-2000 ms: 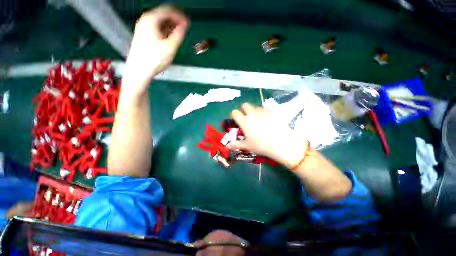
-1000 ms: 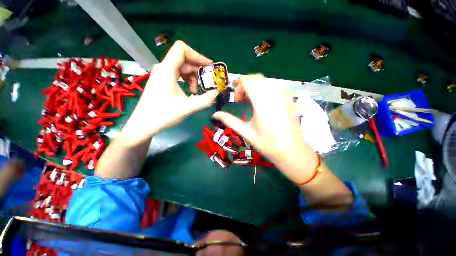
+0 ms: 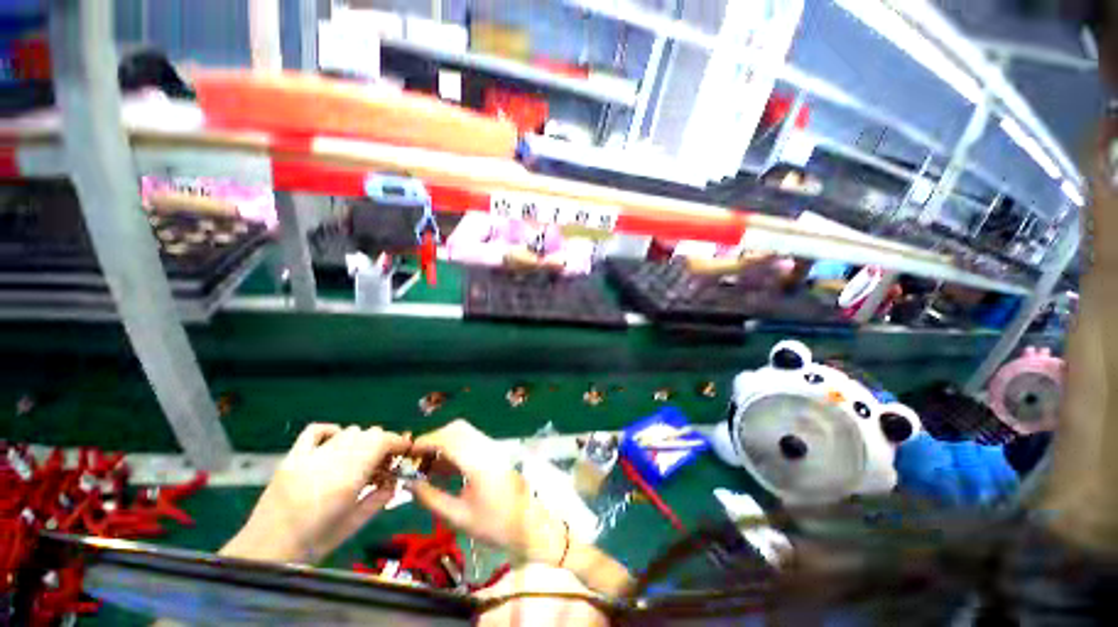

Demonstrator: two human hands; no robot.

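Note:
A small electronic module, dark with amber and white patches, is between the fingertips of both hands above the green bench. My left hand grips it from the left. My right hand has thumb and fingers at its right side. The fingers partly hide the module. A small heap of red spring clamps lies just below the hands, cut off by a dark rim across the view.
More red clamps are heaped at left. White wipes, a bottle, a blue bin and a red rod lie right of my hands. A panda fan stands further right. Modules sit on the green strip beyond the rail.
The view has tilted up, bringing shelves and the fan into sight. Both hands have come closer together around the module; a second ago my left hand held it and my right hand was beside it.

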